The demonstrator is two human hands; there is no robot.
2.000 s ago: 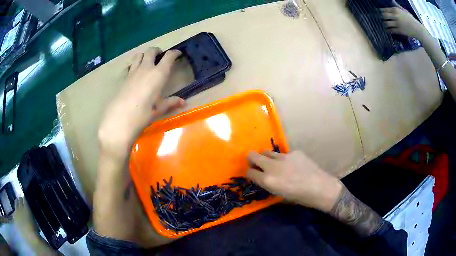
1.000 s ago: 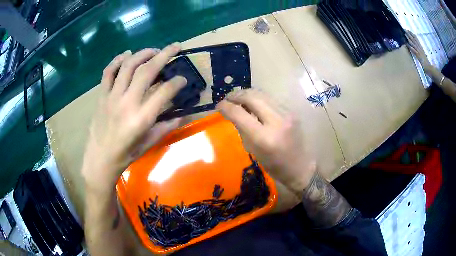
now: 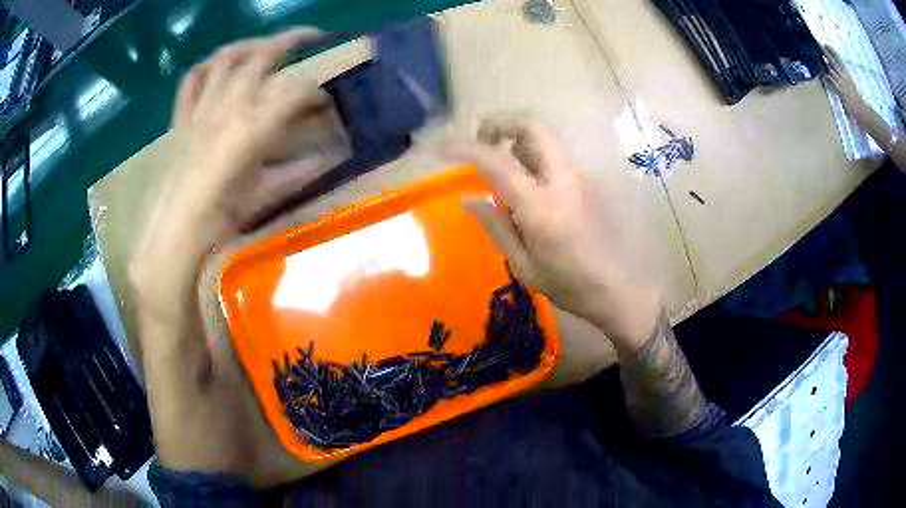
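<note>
My left hand (image 3: 263, 124), blurred, grips a black phone frame (image 3: 407, 74) by its left part, above the cardboard. Another black frame lies under it, mostly hidden by the hand. My right hand (image 3: 541, 203) is over the right rim of the orange tray, with fingers bent toward the frame but apart from it. Blur hides whether the fingertips hold anything. The orange tray (image 3: 368, 263) lies nearest me, with a heap of black slivers (image 3: 377, 397) along its near edge.
A small pile of slivers (image 3: 663, 152) lies on the cardboard (image 3: 556, 89) at right. A frame stack (image 3: 740, 45) stands at the far right, beside another person's hand (image 3: 844, 84). More frames (image 3: 84, 382) are at left. The green belt (image 3: 119, 89) runs beyond. White holed panel (image 3: 805, 427) lower right.
Since one second ago, the frame has been lifted and shifted left and away in my left hand, and blurs. My right hand has come off the frame's near edge and moved slightly right.
</note>
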